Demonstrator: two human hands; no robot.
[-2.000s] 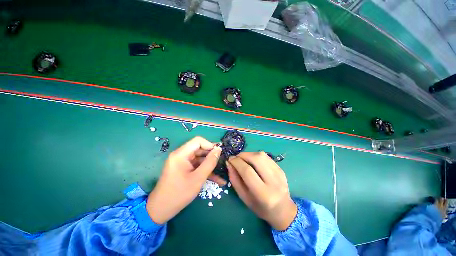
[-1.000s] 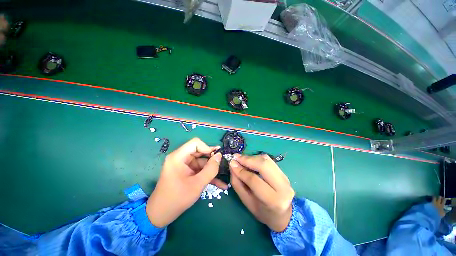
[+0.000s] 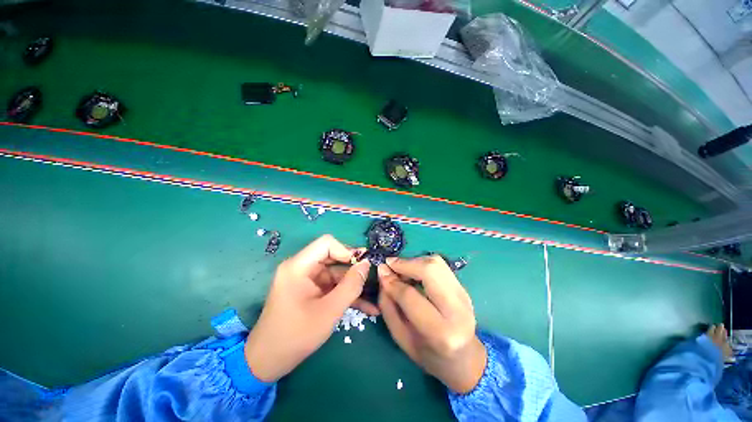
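A round black unit lies flat on the green mat just beyond my fingertips. My left hand pinches a small dark part at the unit's near edge, with a black piece partly hidden between my hands. My right hand has thumb and fingertips closed together at the same spot, on a small part too small to name. A blue strap is on my left wrist. A pile of small white parts lies below my hands, partly covered by my left hand.
Small dark parts lie left of the unit, another right. Beyond the red line, the green belt holds several round units and a black module with wires. A rail holds a white box and plastic bag. A person's sleeve is at right.
The units on the belt have shifted to the right, and more have come in at the left. My hands stay at the unit's near edge with small finger movements.
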